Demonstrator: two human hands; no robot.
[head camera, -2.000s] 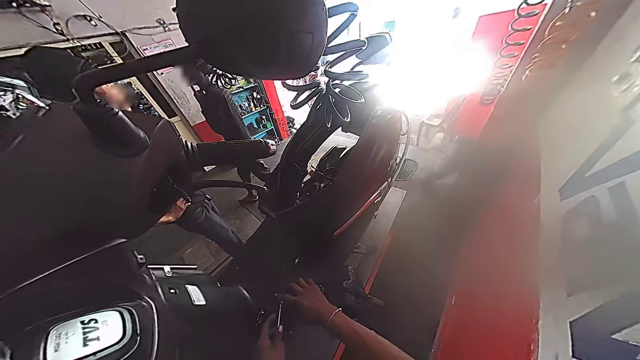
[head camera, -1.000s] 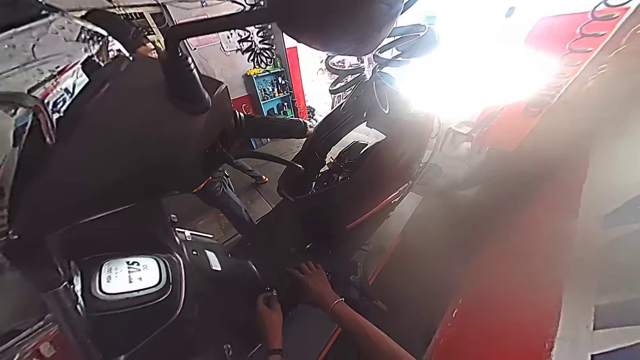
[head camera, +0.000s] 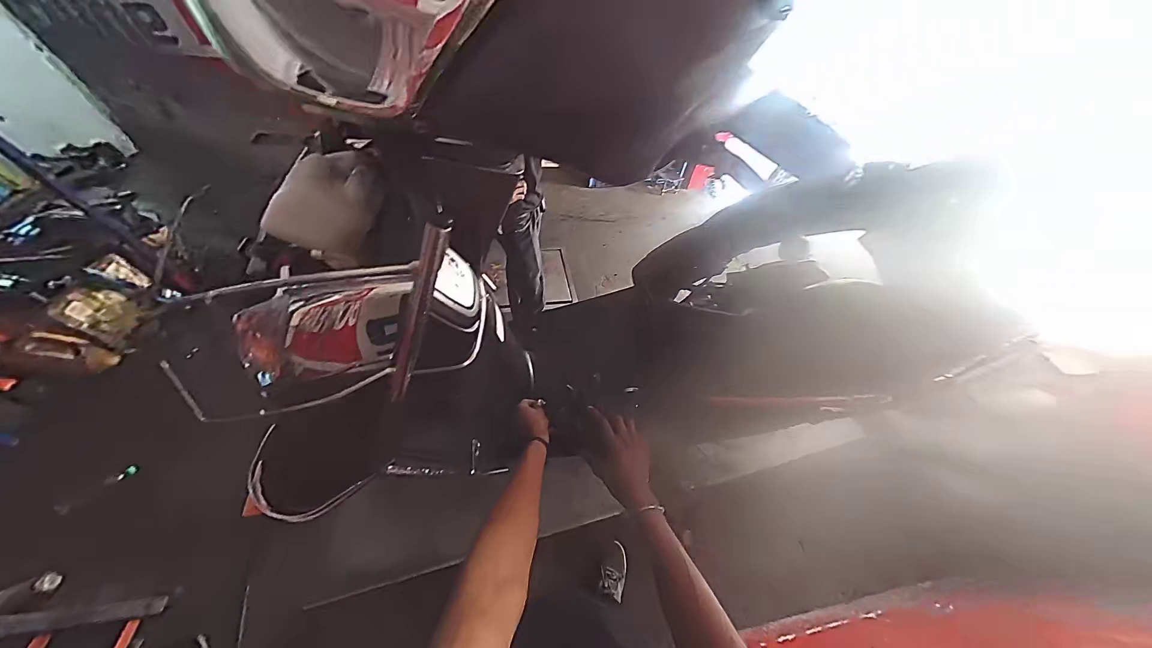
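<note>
A dark scooter (head camera: 774, 351) stretches across the middle, with its front part at the left and its rear fading into glare at the right. Low on the body, near the footboard, my left hand (head camera: 534, 419) has its fingers curled around something small that I cannot make out. Just right of it, my right hand (head camera: 621, 450) lies against the dark bodywork with its fingers spread. A metal guard bar (head camera: 297, 414) loops around the scooter's front. The parts beneath my fingertips are hidden or too dark to tell.
Another person (head camera: 524, 243) stands on the far side of the scooter. Parts and clutter (head camera: 99, 315) lie at the left, with a flat metal bar (head camera: 81, 616) at the lower left. A red surface (head camera: 972, 621) edges the lower right. Strong glare covers the upper right.
The view has swung strongly toward the scooter's front and the left-hand clutter. Both hands stay low at the scooter's body, close to each other.
</note>
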